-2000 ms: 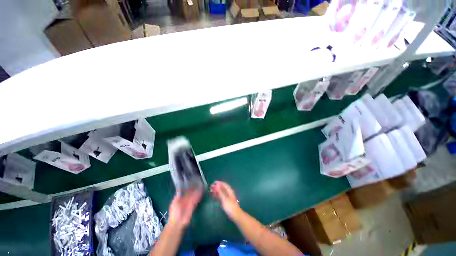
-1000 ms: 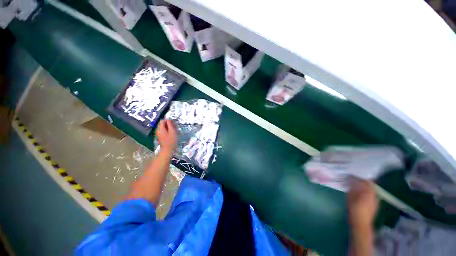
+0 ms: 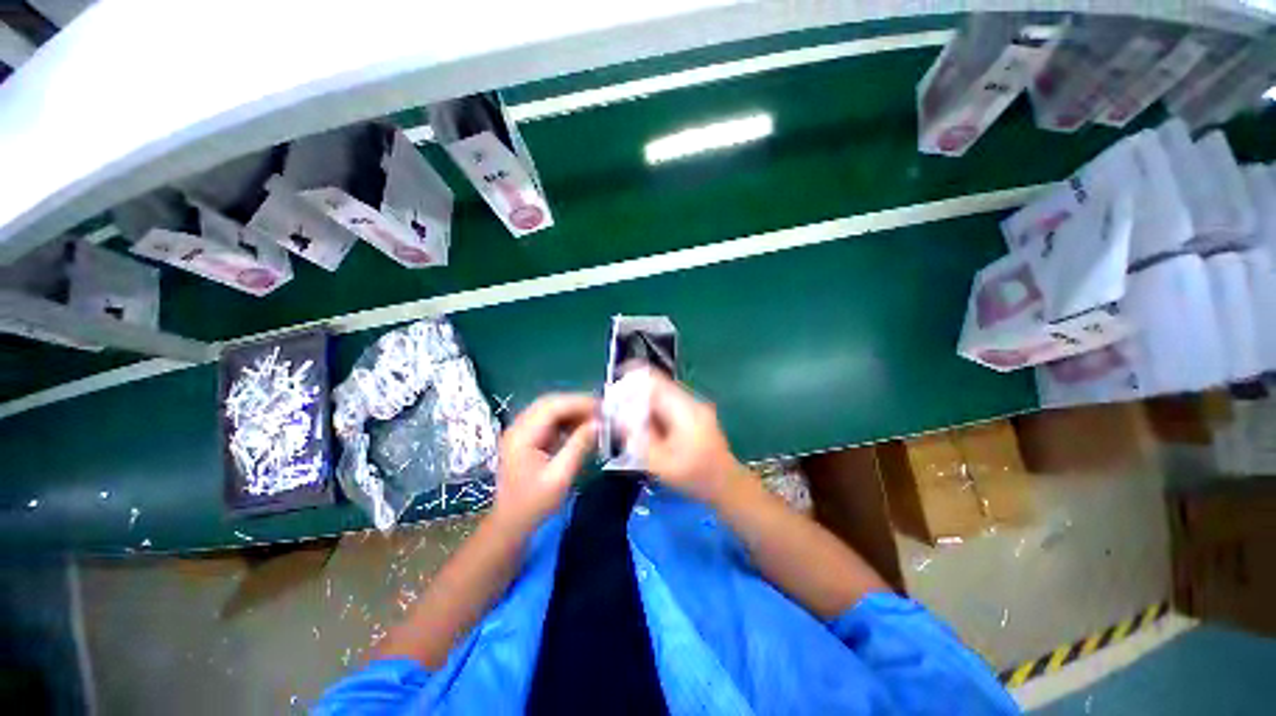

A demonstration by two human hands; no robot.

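Observation:
An open retail box (image 3: pixel 645 333) stands on the green bench right in front of me, its dark inside showing at the top. My right hand (image 3: pixel 679 431) is at its near right side, with bent fingers on the white flap. My left hand (image 3: pixel 553 450) is at its left edge, fingertips close together; whether it holds something small is blurred. A dark parts tray (image 3: pixel 330 420) with a loose pile of white strips (image 3: pixel 273 420) lies to the left. Beside it lies a clear plastic bag (image 3: pixel 406 448) with white bundles.
Open retail boxes (image 3: pixel 497 182) stand on the far lane beyond the white rail (image 3: pixel 728 256). More boxes (image 3: pixel 1043 301) are stacked at the right. A white shelf (image 3: pixel 280 84) hangs overhead. Brown cartons (image 3: pixel 966 483) are below the bench, with scraps on the floor.
The view has swung back to the right. My left hand has left the bag and my right hand has come in from the right; both are now at a box in front of me.

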